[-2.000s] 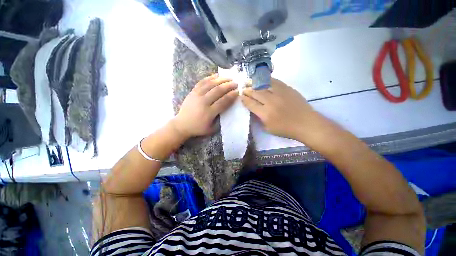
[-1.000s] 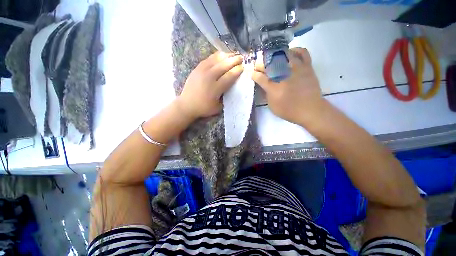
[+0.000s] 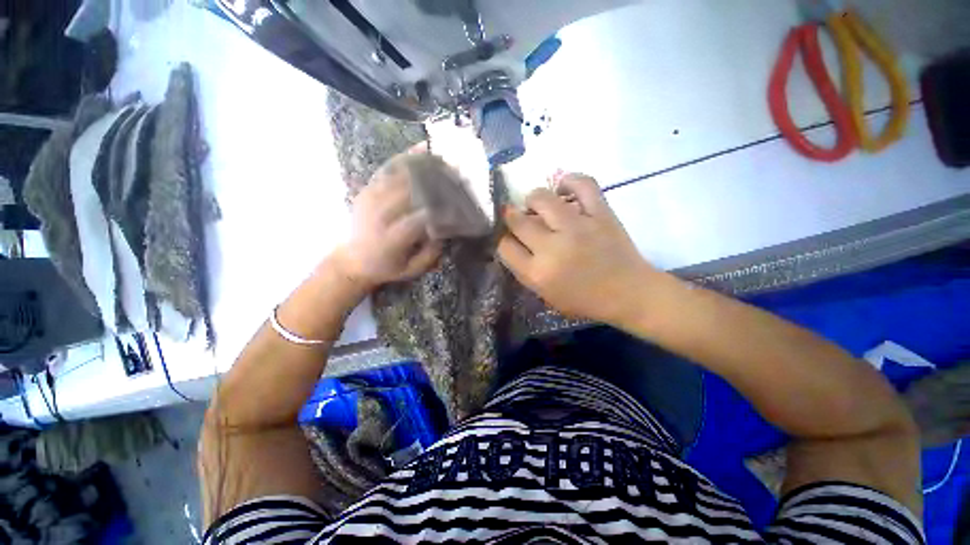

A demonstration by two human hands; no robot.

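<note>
The speckled grey-brown fabric piece (image 3: 441, 330) runs from beside the presser foot (image 3: 463, 112) down over the table's front edge. My left hand (image 3: 394, 229) grips a folded-over, blurred grey-brown flap at the fabric's upper part. My right hand (image 3: 564, 245) pinches the fabric's right edge with thumb and fingers, just below the grey-blue attachment (image 3: 500, 128). The white strip's long face no longer shows below the needle area; a pale bit shows near the foot under glare. The machine head (image 3: 394, 43) is above both hands.
Stacked cut pieces (image 3: 176, 202) lie at the table's left. Scissors with red and orange-yellow handles (image 3: 840, 96) lie at right, beside a dark pad (image 3: 947, 112). A marked strip (image 3: 766, 271) runs along the front edge. Blue crates (image 3: 734, 405) and heaped cloth (image 3: 367, 436) are below.
My left hand has moved down-left and folded a flap of fabric over, covering the white strip. My right hand has moved down from the presser foot. The whole view has shifted.
</note>
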